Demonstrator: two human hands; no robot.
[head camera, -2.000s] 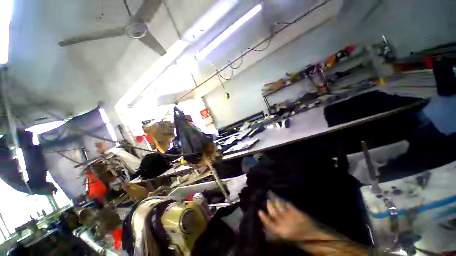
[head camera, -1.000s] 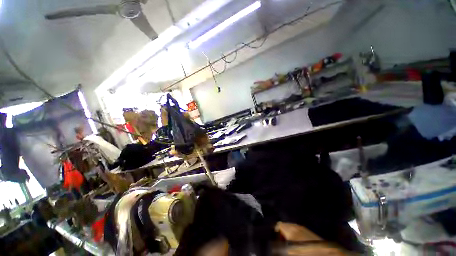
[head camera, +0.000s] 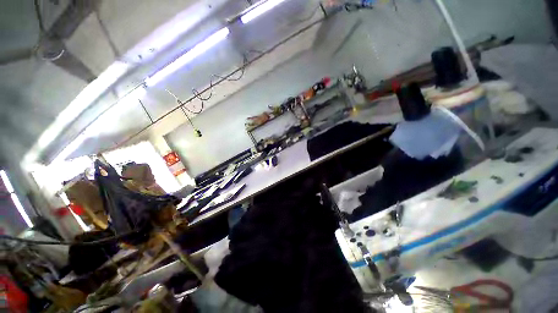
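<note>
A large black fabric mass (head camera: 281, 244) lies left of the sewing machine and runs down to the bottom edge. The white machine head (head camera: 428, 229) with a blue stripe reaches from the centre right to the right edge. Its needle area (head camera: 382, 284) is at the left end, beside a bright lamp glow. Red-handled scissors (head camera: 486, 294) lie on the bed right of the needle area, with something yellowish beside them. Neither of my hands can be seen; whether the fabric hides them or they are below the picture cannot be told.
Black thread cones (head camera: 413, 102) stand behind the machine, one over pale blue-white paper (head camera: 428, 134). A long table (head camera: 292, 164) behind carries flat black pieces (head camera: 342, 139). A dark bag-like thing (head camera: 125, 198) hangs at the left. Wooden sticks and clutter lie at the lower left.
The view has swung right, showing more of the machine head, the scissors and the cones. The yellowish machine at the left is out of view. The hand parts seen on the fabric are no longer visible.
</note>
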